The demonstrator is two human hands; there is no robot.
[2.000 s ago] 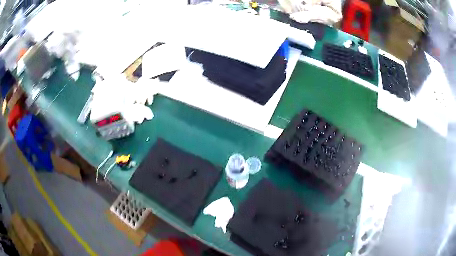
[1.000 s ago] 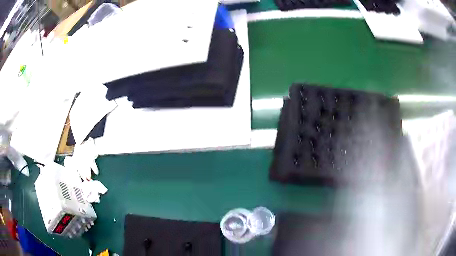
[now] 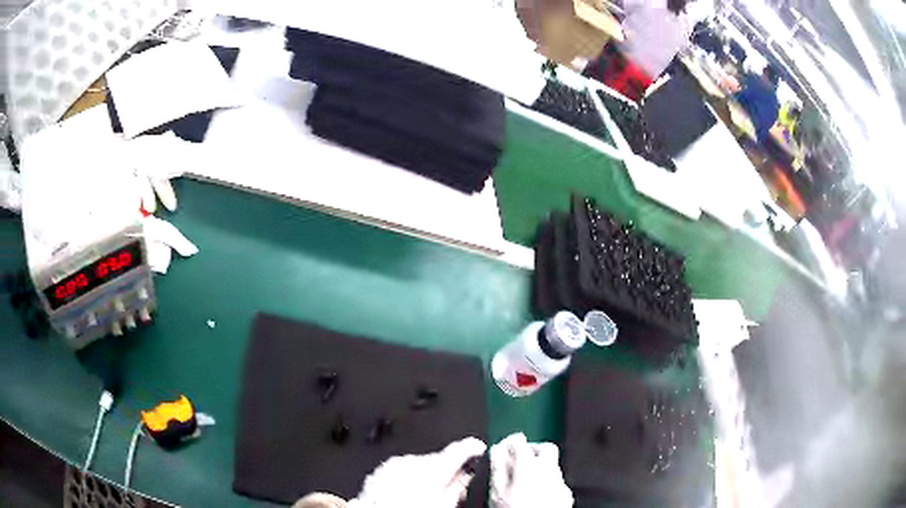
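Observation:
My left hand (image 3: 422, 478) and my right hand (image 3: 528, 476), both in white gloves, are close together at the bottom edge, over the front of the flat black foam pad (image 3: 278, 417). A small dark piece, seemingly a black earbud, shows at my left fingertips between the hands; its shape is hard to tell. My right fingers are bent and blurred, and their hold is unclear. Several black earbuds (image 3: 425, 396) lie spaced on the pad. The white bottle (image 3: 527, 359) with a red diamond label stands behind my hands, its flip cap open.
A second black foam pad (image 3: 596, 397) lies right of the bottle. Behind it are thick foam trays (image 3: 636, 278) with small black parts. The power supply (image 3: 94, 273) with red digits, white leads (image 3: 99, 422) and a yellow-and-black item (image 3: 171, 419) are left. Black foam sheets (image 3: 397, 109) lie behind.
The view has swung and shifted, showing more of the near foam pad and the whole bottle. Both gloved hands are now in view at the bottom; they were not visible before.

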